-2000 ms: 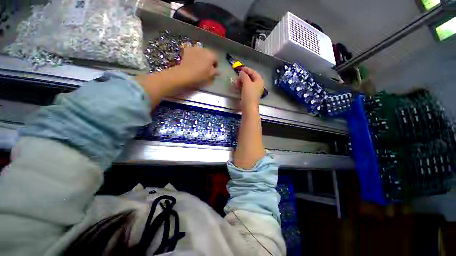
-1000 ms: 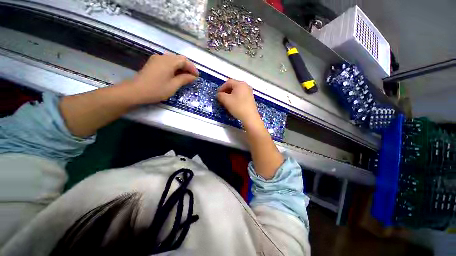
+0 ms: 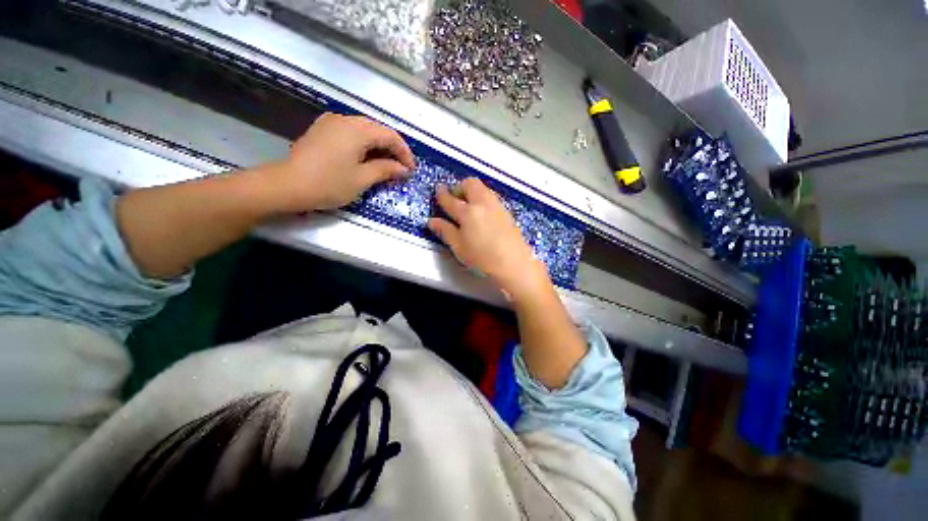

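Observation:
A blue circuit board (image 3: pixel 555 244), speckled with silver and white, lies between the metal rails. My left hand (image 3: pixel 351 163) is over the board's left part, with thumb and fingertips close together just above it. My right hand (image 3: pixel 486 232) is over the middle of the board, with a gap between thumb and forefinger at its surface. Both hands are bare and cover parts of the board. Any small part in the fingertips is too small to tell, and my right palm is hidden. Small metal-leaded parts (image 3: pixel 483 56) lie heaped on the grey shelf behind.
A black and yellow utility knife (image 3: pixel 615 140) lies on the shelf. A clear bag of white parts (image 3: pixel 382 25) is at the shelf's left. A stacked bundle of blue boards (image 3: pixel 712 188), a white slotted basket (image 3: pixel 748 87) and a blue bin (image 3: pixel 775 351) with green boards (image 3: pixel 865 356) are at right.
Both hands have left the shelf area of two seconds ago and are over the board. Since one second ago, my right hand's thumb and forefinger have spread apart; my left hand has barely moved.

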